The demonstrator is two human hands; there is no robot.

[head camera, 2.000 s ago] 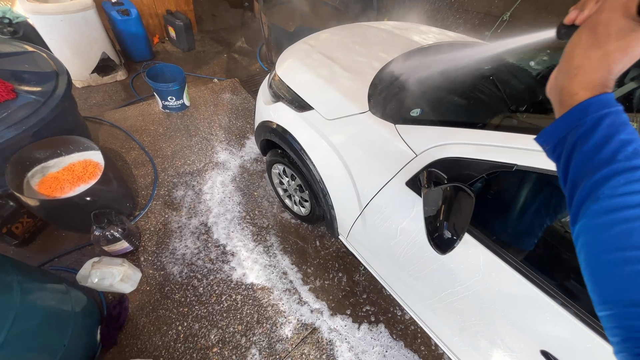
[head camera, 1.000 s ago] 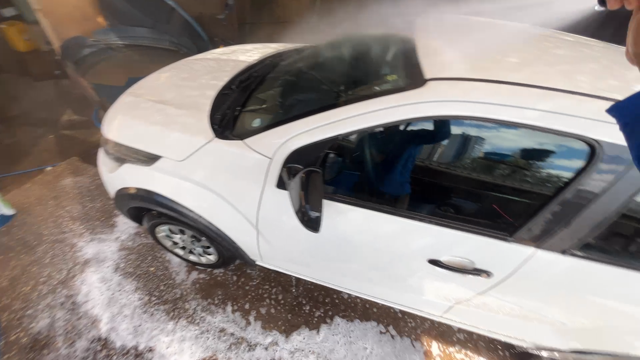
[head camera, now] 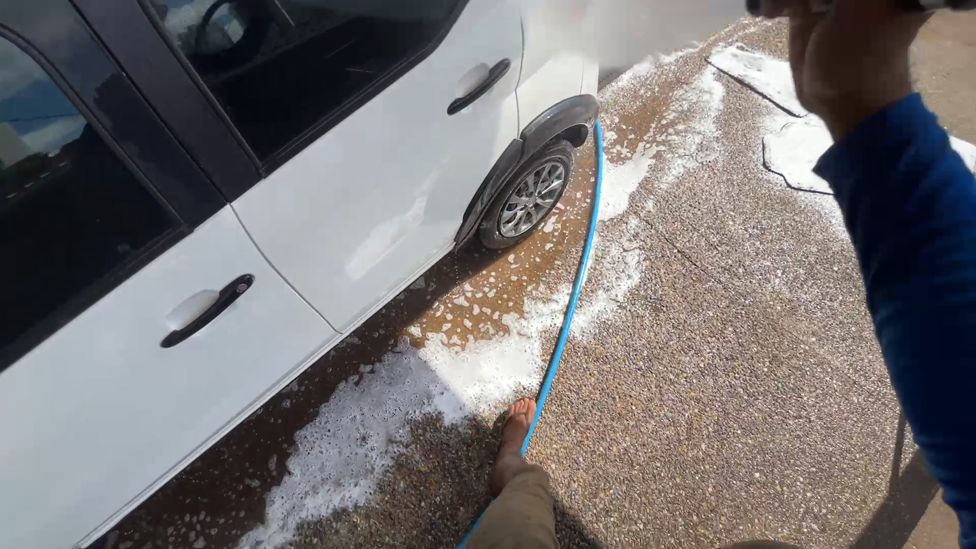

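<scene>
My right hand (head camera: 858, 65), in a blue sleeve, is raised at the top right, closed around a dark spray handle (head camera: 827, 6) that the frame's upper edge cuts off. From there a blurred water spray (head camera: 663, 30) reaches the rear of the white car (head camera: 381, 198). The car's side fills the left half, with black door handles (head camera: 207, 311) and a rear wheel (head camera: 531, 197) in view. My left hand is out of the frame.
A blue hose (head camera: 572, 297) runs along the pebbled ground (head camera: 709, 366) from the rear wheel to my bare foot (head camera: 518, 427). White foam (head camera: 488, 366) lies beside the car. Foam-covered mats (head camera: 801, 156) lie at the upper right.
The view has swung from the car's front to its rear. The spray, earlier over the windshield and roof, is now at the car's rear end.
</scene>
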